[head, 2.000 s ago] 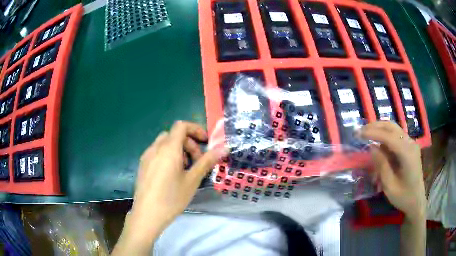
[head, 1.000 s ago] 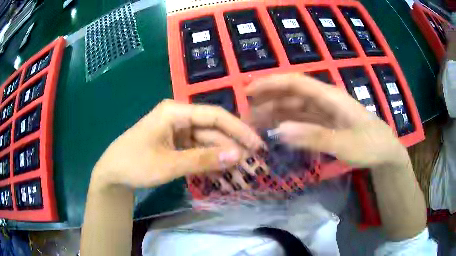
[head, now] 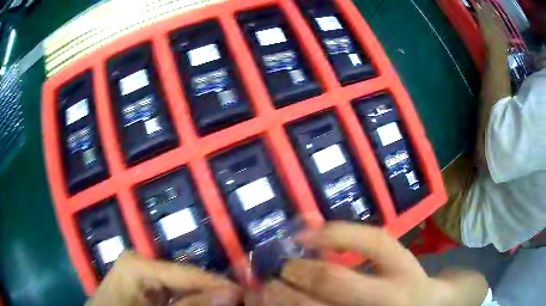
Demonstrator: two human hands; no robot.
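Observation:
A red-orange foam tray (head: 197, 142) fills most of the view, with black phones, back side up, in two rows of pockets. One phone (head: 254, 191) lies just beyond my hands. My left hand (head: 161, 284) is blurred at the bottom edge, partly cut off, over the near row; what its fingers hold is hidden. My right hand (head: 365, 263) is beside it to the right, fingers bent together on a blurred, glossy clear film (head: 275, 256) between the hands. Gaskets on it cannot be made out.
A cream-yellow sheet (head: 114, 30) lies along the tray's far edge. A shiny gasket sheet (head: 9, 101) shows at the left edge on the green bench (head: 413, 45). A person in a white sleeve (head: 518, 140) is at the right, an arm reaching to another red tray.
The view has shifted right and closer over the tray, so the left tray is out of view. My hands are lower in the picture and closer together; the gasket sheet's black squares no longer show between them.

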